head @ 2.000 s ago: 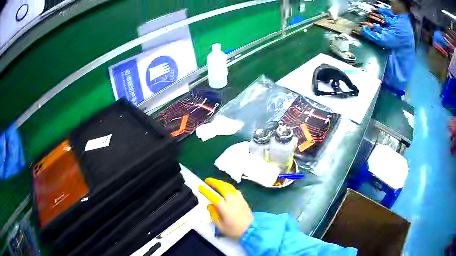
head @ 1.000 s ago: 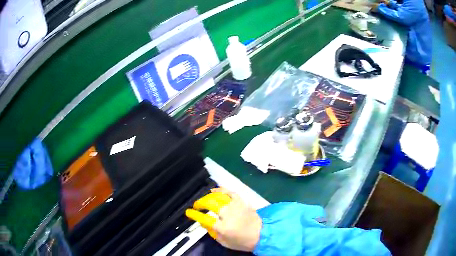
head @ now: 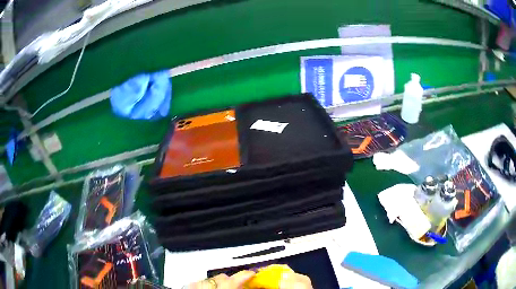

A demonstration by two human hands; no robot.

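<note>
A tablet with a black screen (head: 312,267) lies on the white mat (head: 359,217), cut off by the bottom edge. My right hand (head: 278,277), with yellow finger cots, is over it. My left hand (head: 219,281) is beside it at the tablet's left part; their fingers meet or overlap. Both hands are cut off by the bottom edge, so any grip is hidden. A light-blue squeegee (head: 380,271) lies right of the tablet. Dark tweezers (head: 259,252) lie between the tablet and the stacked black foam trays (head: 249,217). The top tray holds an orange-copper tablet (head: 202,145).
Bagged film packs (head: 113,257) lie at left; another (head: 472,195) lies at right. Clear bottles (head: 440,203) stand in a dish beside white cloth (head: 403,210) and a blue pen (head: 435,237). A white squeeze bottle (head: 412,100) stands at the back. Blue cloth (head: 141,96) hangs on the rail.
The view has turned left, bringing the tray stack to the middle. My right hand has moved from the stack's right edge to over the tablet. My left hand and the squeegee have come into view.
</note>
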